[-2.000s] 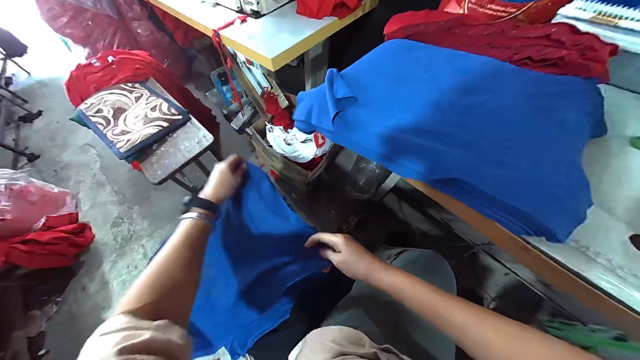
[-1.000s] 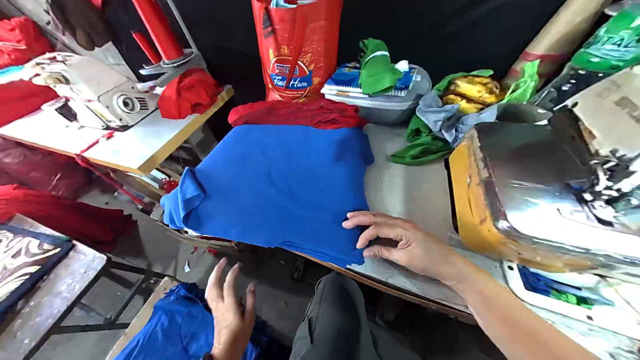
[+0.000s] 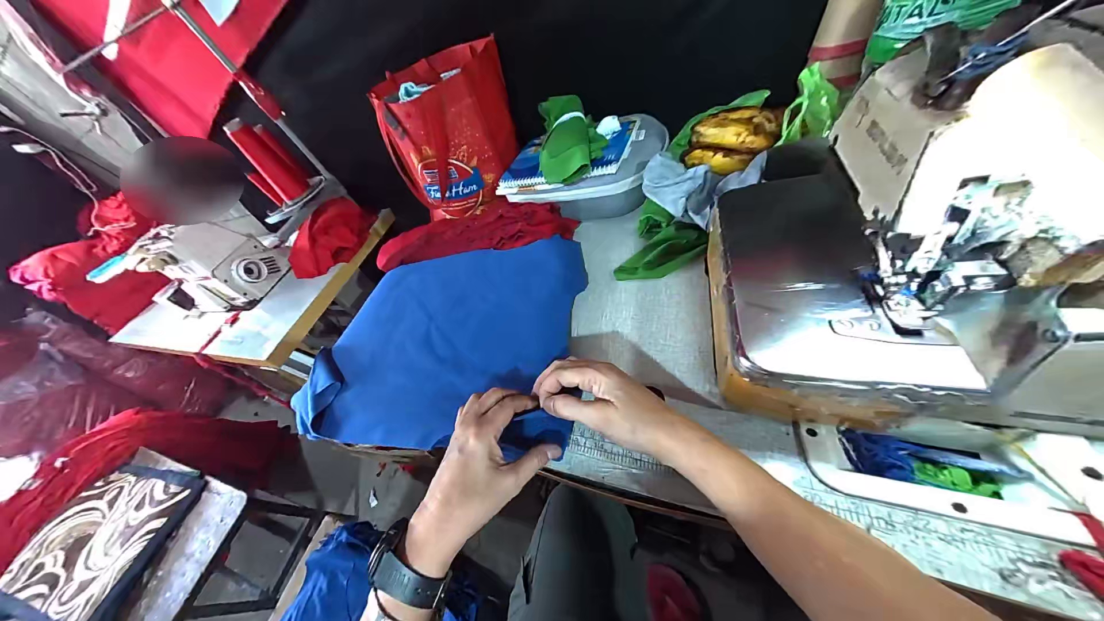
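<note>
A stack of blue fabric pieces lies on the worktable, its near right corner between my hands. My left hand grips the near edge of the blue fabric, thumb below and fingers on top. The fingertips of my right hand pinch the same corner and touch my left fingertips. Part of the fabric there is lifted and folded, and how many layers are held is hidden. More blue fabric lies bunched low beside my left forearm.
On the right stands an overlock sewing machine. Behind the stack are dark red cloth, a red bag, a plastic container and bananas. Another sewing machine stands on the left table, near a stool with a patterned cushion.
My left hand has come up from beside the table to the stack's near edge. My right hand, earlier resting at the stack's corner with fingers spread, now pinches the fabric.
</note>
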